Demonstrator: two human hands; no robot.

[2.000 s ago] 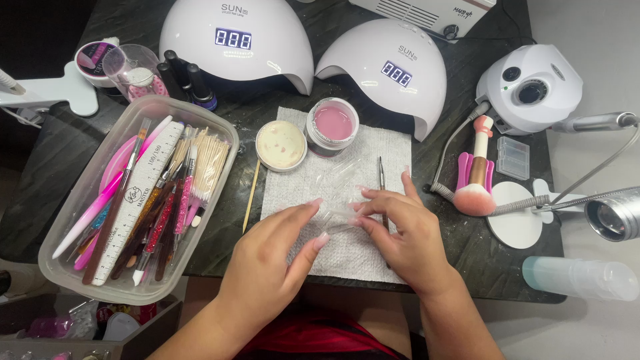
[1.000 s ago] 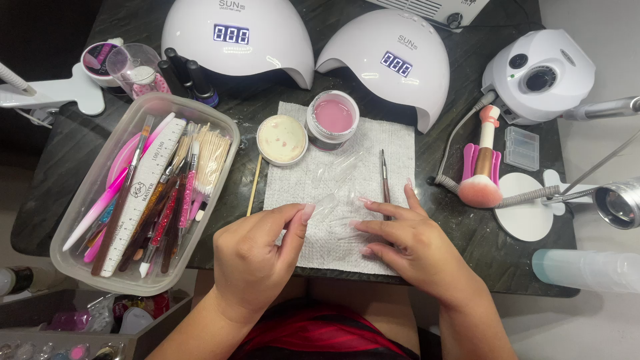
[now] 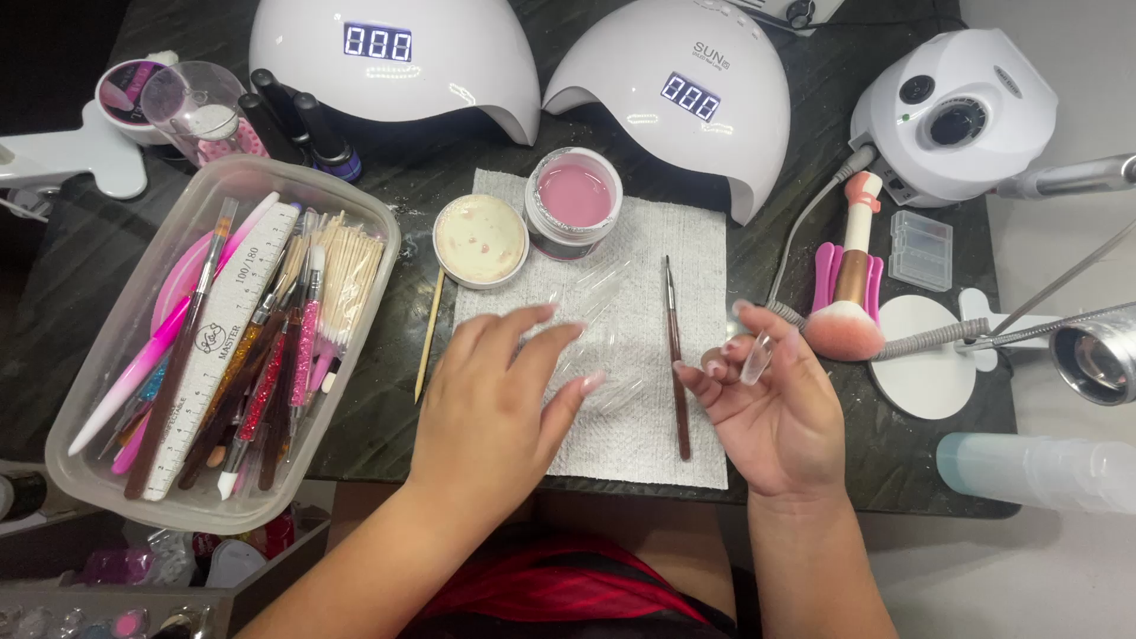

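Note:
My right hand (image 3: 777, 399) is turned palm up, with a clear plastic nail tip (image 3: 757, 357) held between its fingers and thumb. Over the white paper towel (image 3: 692, 240), my left hand (image 3: 497, 399) hovers or rests with fingers spread, beside several clear nail tips (image 3: 599, 342) lying there. A thin brush with a brown handle (image 3: 676, 364) lies on the towel between the hands. Behind them stands an uncapped jar of pink gel (image 3: 575, 197), its lid (image 3: 480, 240) lying inner side up at its left. A wooden stick (image 3: 429, 335) lies left of the towel.
At left, a plastic container (image 3: 368, 355) holds nail files, brushes and wooden sticks. Two white nail lamps (image 3: 426, 89) (image 3: 612, 71) stand behind the towel, near dark polish bottles (image 3: 324, 138). At right are a nail drill unit (image 3: 967, 115), a fluffy brush (image 3: 843, 328) and a bottle (image 3: 1029, 470).
My right hand has lifted away from the tips on the towel, moved right and turned palm up, with one clear tip in it. My left hand has opened its fingers over the towel.

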